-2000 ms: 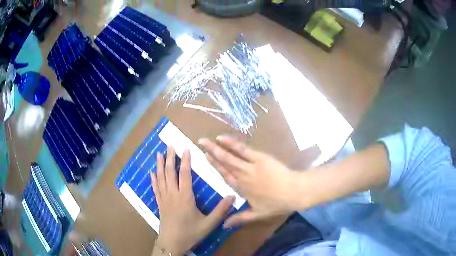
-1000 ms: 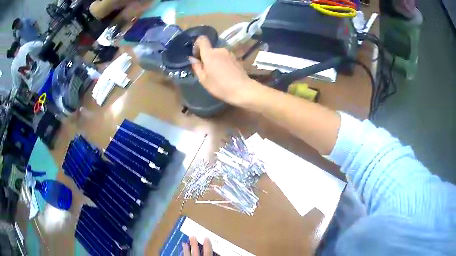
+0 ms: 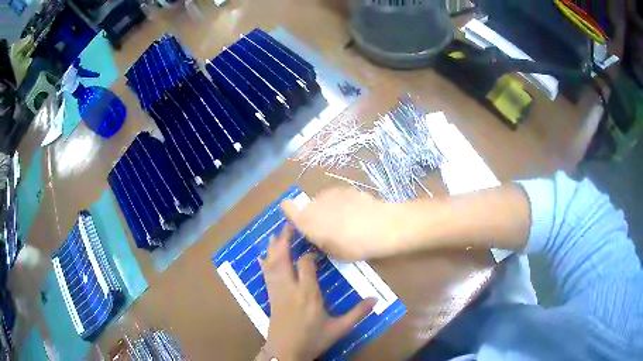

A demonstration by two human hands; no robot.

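A small blue solar panel (image 3: 342, 292) lies flat before me, with a white strip (image 3: 374, 285) along its right side and another white strip (image 3: 241, 296) along its left side. My left hand (image 3: 299, 303) rests on the panel with its fingers spread. My right hand (image 3: 345, 224) is over the panel's upper right part, fingers curled and fingertips close to my left fingertips. It covers the middle of the right strip. Whether anything is between its fingers is hidden.
A loose ribbon heap (image 3: 402, 148) and white paper (image 3: 462, 158) lie beyond my right hand. Dark cell stacks (image 3: 204, 127) sit on a pale sheet, with finished panels (image 3: 88, 275) at left. A blue bottle (image 3: 102, 111), round grey container (image 3: 402, 35) and yellow sponge (image 3: 509, 100) stand farther back.
My right hand has come back from the round grey container to the panel. The view has tilted down, so the whole left hand and more of the panel show.
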